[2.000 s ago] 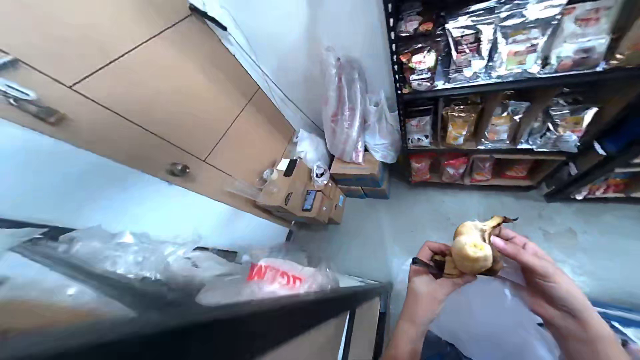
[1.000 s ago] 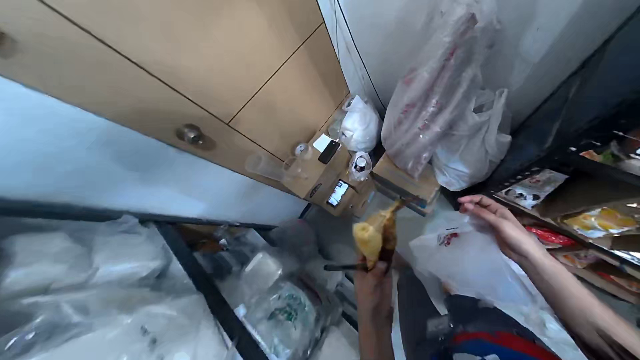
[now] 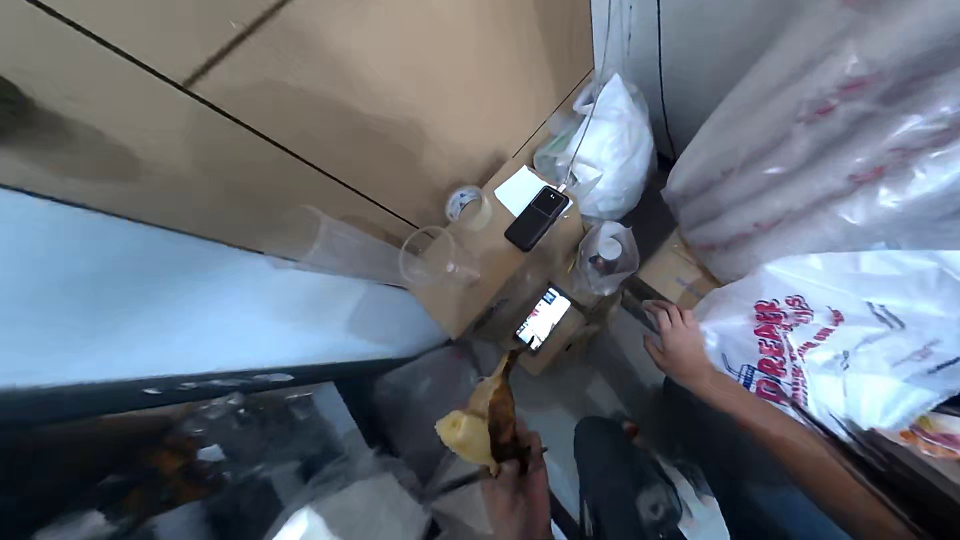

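My left hand (image 3: pixel 517 487), at the bottom centre, holds a partly peeled banana (image 3: pixel 469 431) with browned peel hanging beside the pale flesh. To the right, my right hand (image 3: pixel 679 341) is at the edge of a white plastic bag (image 3: pixel 795 330) with red print; whether its fingers grip anything cannot be told. Ahead of both hands, a phone with a lit screen (image 3: pixel 544 319) leans low against a cardboard box (image 3: pixel 480 281). A dark phone (image 3: pixel 537 218) with a cable lies on that box, beside a roll of clear tape (image 3: pixel 469 208) and a clear plastic cup (image 3: pixel 435 259).
A tan panelled cabinet (image 3: pixel 360 97) stands at the upper left. Knotted white bag (image 3: pixel 615 150) and small clear bag (image 3: pixel 607 259) sit by the boxes. Large plastic-wrapped bundles (image 3: pixel 825 150) fill the right. A dark-edged shelf with plastic-wrapped goods (image 3: pixel 345 495) is at the lower left.
The banana was held near both hands two seconds ago; now only my left hand holds it, and my right hand is apart from it. The view has swung toward the boxes.
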